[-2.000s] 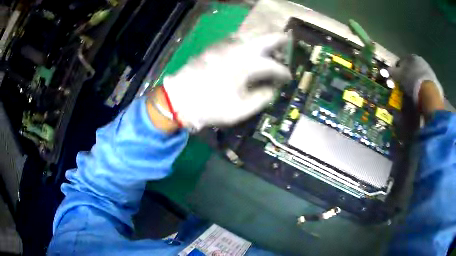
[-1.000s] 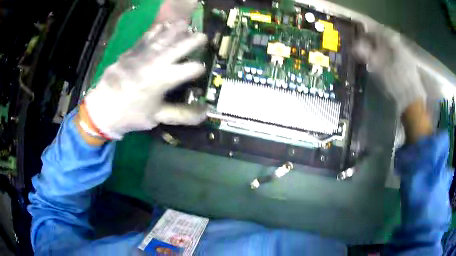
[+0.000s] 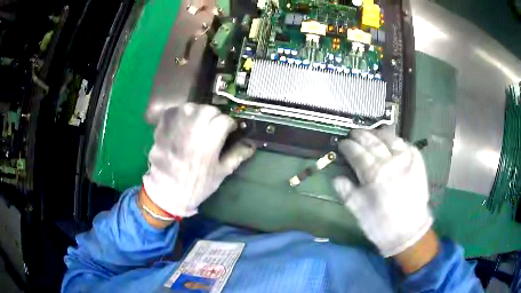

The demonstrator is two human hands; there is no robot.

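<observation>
A black carrier [image 3: 297, 141] lies on the bench with a green circuit board [image 3: 320, 47] in it. A ribbed silver-grey heatsink [image 3: 317, 87] faces me along the board's near side, bordered by a pale rod [image 3: 303, 113]. My gloved left hand [image 3: 191, 154] is at the carrier's near left corner, fingers curled; its fingertips' contact is partly hidden. My gloved right hand [image 3: 385, 186] has its fingertips at the near right edge and its thumb apart, with nothing seen held. A metal latch [image 3: 312, 169] sticks out from the near edge between my hands.
Thin green strips [image 3: 508, 151] are piled at the far right beside a bare metal surface [image 3: 477, 86]. Black carriers or boxes with boards [image 3: 40, 103] stand at the left. A green mat [image 3: 128, 97] lies left of the carrier. An ID card [image 3: 207, 266] hangs on my blue clothing.
Both hands have moved to the carrier's near edge, the left from its left side and the right from its far right side. The carrier now sits squarer and farther left in view.
</observation>
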